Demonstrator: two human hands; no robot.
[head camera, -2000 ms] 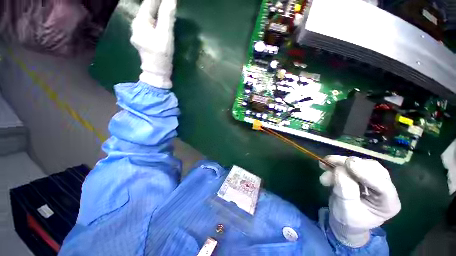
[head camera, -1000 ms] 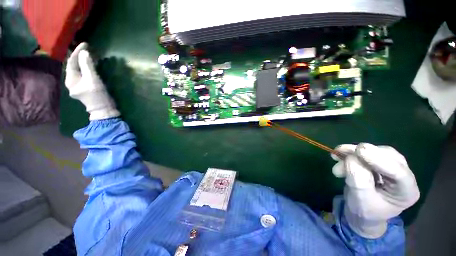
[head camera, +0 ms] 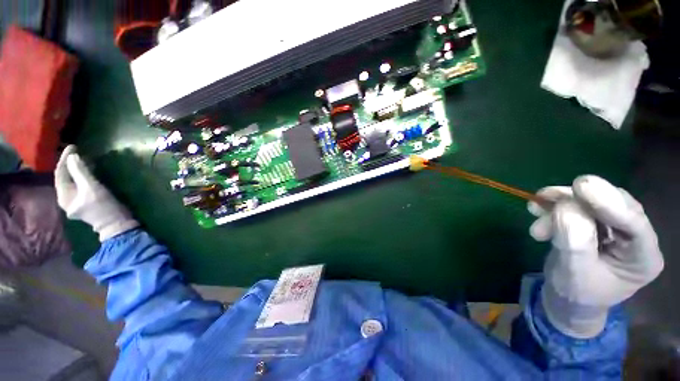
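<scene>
The green power supply board [head camera: 265,164] lies on the green mat, its pale strip along the edge nearest me. A long silver-white heatsink [head camera: 283,45] spans its far side. My gloved right hand [head camera: 596,249] is shut on the thin orange-brown brush [head camera: 477,178]. The brush's yellowish tip is at the right end of the pale strip; whether it touches is hard to tell. My gloved left hand [head camera: 88,192] rests at the mat's left side, away from the board, holding nothing visible, fingers close together.
A round metal coating cup [head camera: 596,30] stands on a white wipe [head camera: 596,82] at the top right. A red block [head camera: 33,97] is at the far left. Pinkish-grey crumpled material [head camera: 30,219] lies below it. The green mat [head camera: 335,249] runs under the board.
The view has turned and shifted, so the board appears further left and the cup is more visible. The brush tip has moved rightwards along the pale strip to its right end.
</scene>
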